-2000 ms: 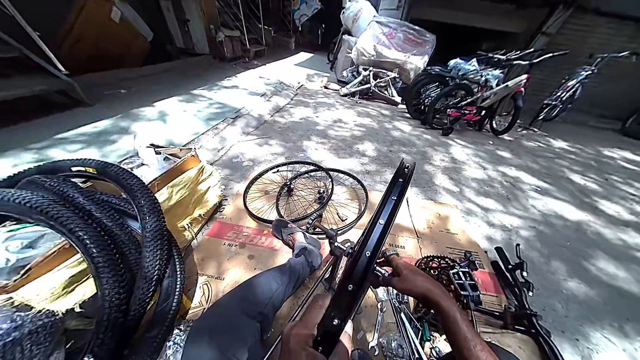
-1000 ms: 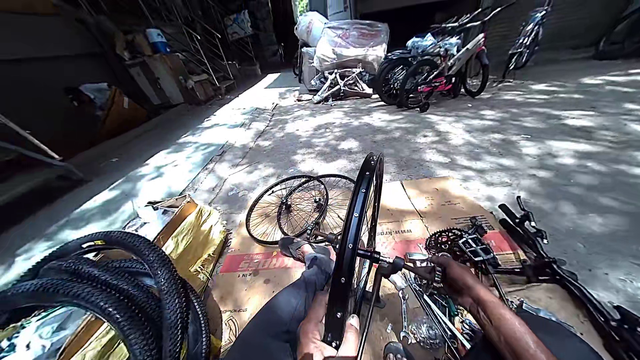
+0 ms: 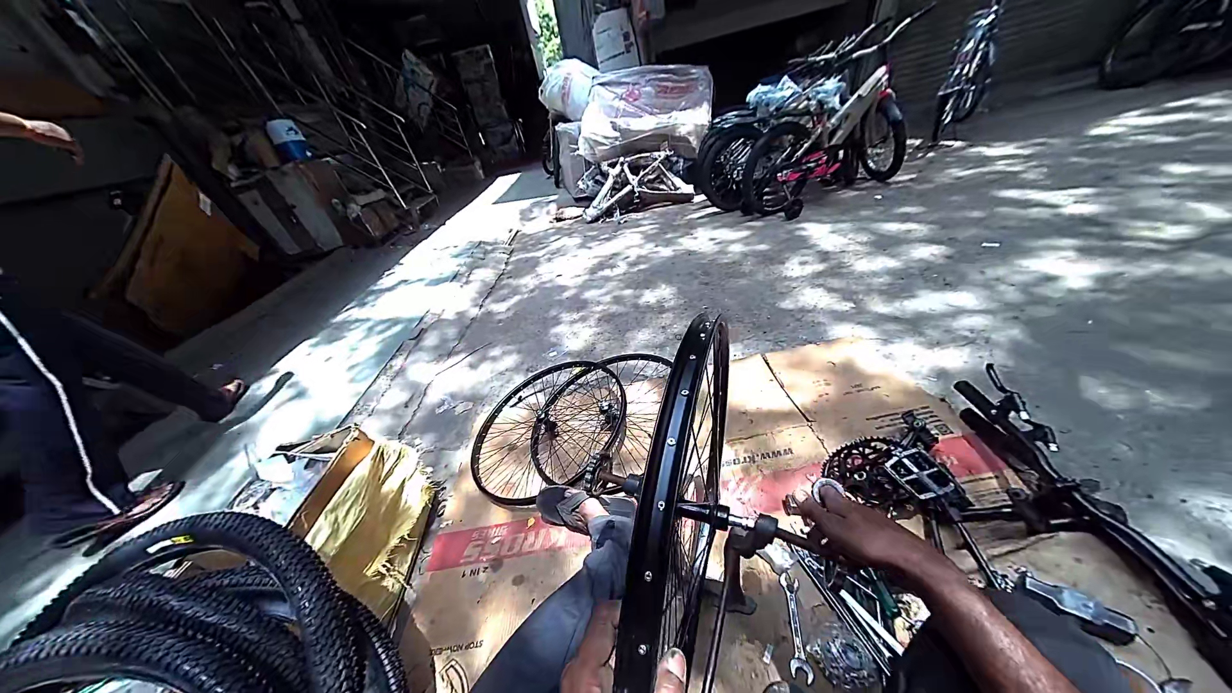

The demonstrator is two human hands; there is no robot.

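Note:
A black bicycle wheel rim (image 3: 667, 443) with spokes stands upright in front of me, its hub on the shaft of a metal stand (image 3: 736, 568). My left hand (image 3: 626, 659) holds the bottom of the rim, thumb on the right side and fingers on the left. Beyond the hub's right side, my right hand (image 3: 852, 525) has curled fingers at the far end of the shaft. A small silvery ring-shaped thing (image 3: 826, 491) shows at those fingers; whether they grip it or the shaft is unclear. Two spoked wheels (image 3: 549, 433) lie overlapping on the cardboard (image 3: 520, 602), beyond my foot.
Tyres (image 3: 279, 568) are piled at left beside an opened carton (image 3: 332, 472). A person (image 3: 58, 414) is at far left. Right of me lie a combination wrench (image 3: 796, 626), a chainring with crank (image 3: 866, 462), pedals and black frame parts (image 3: 1088, 510). Bicycles (image 3: 799, 144) and wrapped bundles (image 3: 645, 111) stand behind.
The rim, slanted two seconds ago, now stands more upright. A person has come into view at far left. My view has swung to the right.

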